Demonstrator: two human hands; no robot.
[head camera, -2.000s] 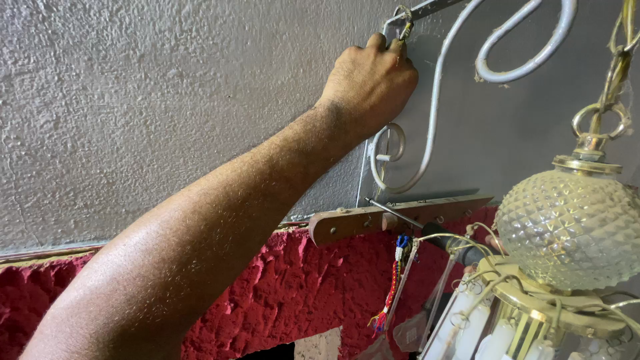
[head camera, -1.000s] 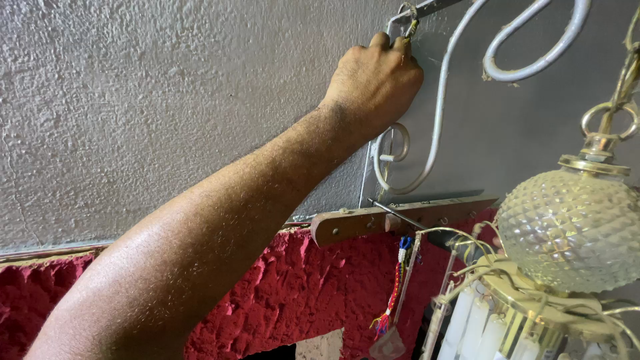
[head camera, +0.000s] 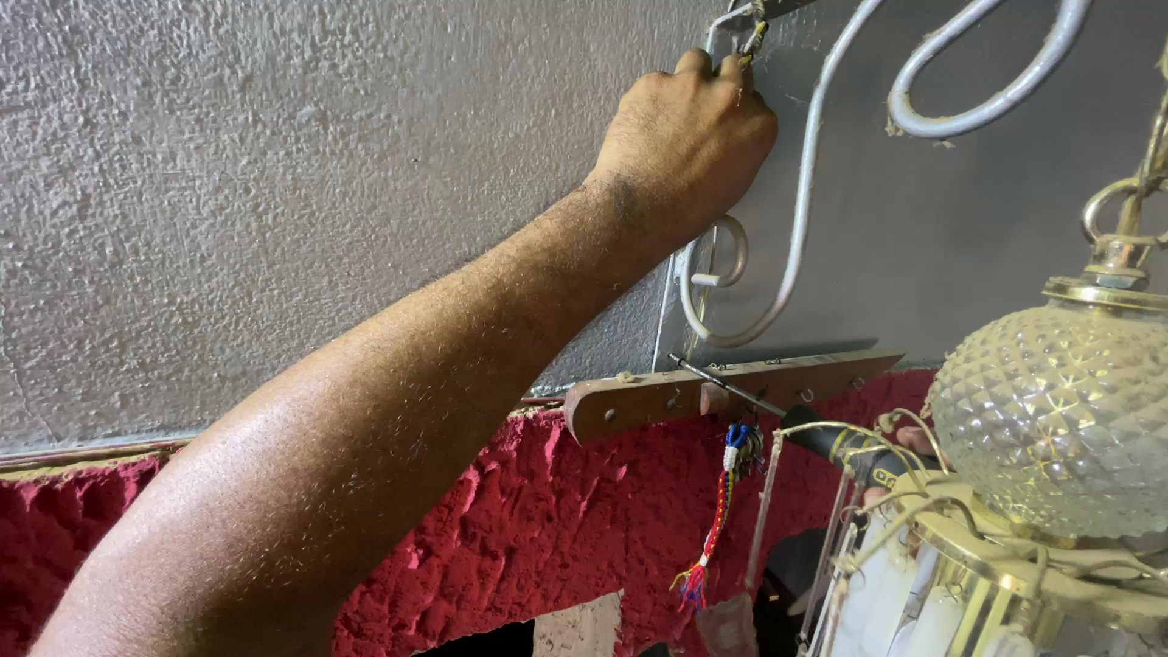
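Note:
My left hand (head camera: 689, 137) is raised at top centre, its fingers curled at the upright of a white scrolled metal bracket (head camera: 808, 182), beside a twisted wire (head camera: 756, 41). The fingertips are hidden. At lower right, my right hand (head camera: 917, 442) shows only in part behind the chandelier, around the dark handle of a screwdriver (head camera: 830, 438). The screwdriver's shaft points up and left, across a wooden key rack (head camera: 639, 408). Beside it hangs the chandelier, with a textured glass globe (head camera: 1049, 420), a brass ring (head camera: 967, 543) and loose wires (head camera: 912, 511).
A braided cord (head camera: 721, 520) with keys hangs from the rack. Rough grey wall (head camera: 274, 182) lies behind my arm, with a rough red surface (head camera: 511, 529) below. Another bracket loop (head camera: 1004, 100) is at upper right, and a chain (head camera: 1154, 146) rises above the globe.
The chandelier's loose wires and hanging pieces have shifted. The screwdriver handle, largely hidden one second ago, shows again. My left hand stays at the bracket.

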